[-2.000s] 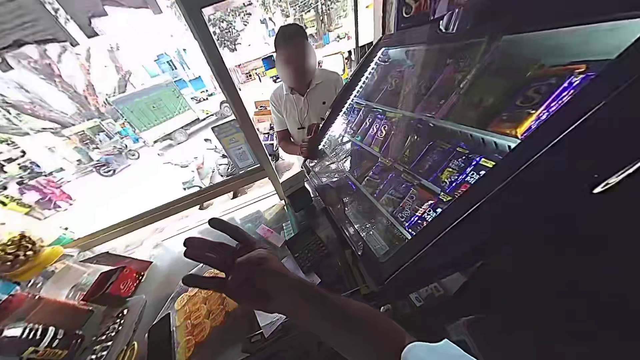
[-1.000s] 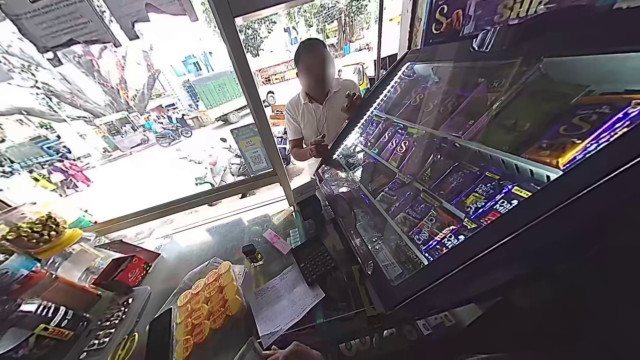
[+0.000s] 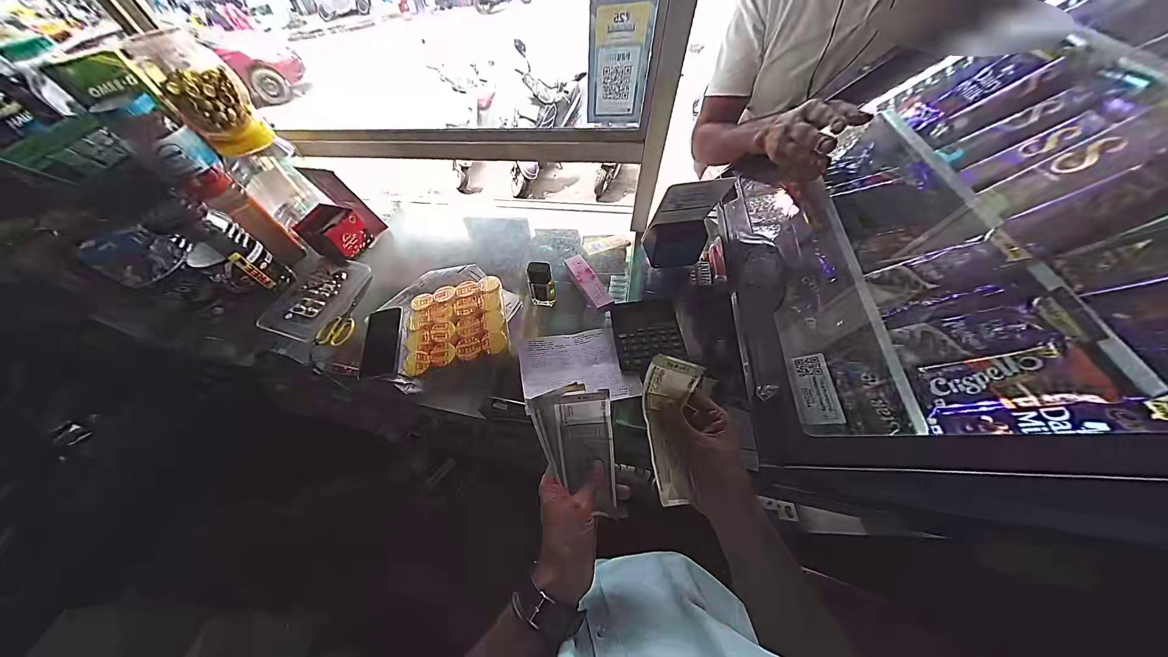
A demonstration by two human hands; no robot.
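My left hand (image 3: 570, 520), with a watch on its wrist, grips a small stack of grey banknotes (image 3: 585, 443), thumb on top. Just to the right, my right hand (image 3: 716, 443) holds yellowish banknotes (image 3: 668, 429) upright between thumb and fingers. Both hands are low in the view, above the near edge of the glass counter. Behind the notes lie a written sheet of paper (image 3: 570, 360) and a black calculator (image 3: 646, 330), partly covered by the yellowish notes.
Yellow round packs (image 3: 456, 324), a phone (image 3: 380, 342), yellow scissors (image 3: 336, 330), a small bottle (image 3: 540, 284) and a pink packet (image 3: 589, 281) lie on the counter (image 3: 429, 239). At right stands a glass chocolate display case (image 3: 858, 452); a person (image 3: 776, 55) rests a hand by it.
Two seconds ago one hand was over the counter without notes; now both my hands hold banknotes. The view has tilted down. The person's hands have come to the display case's edge.
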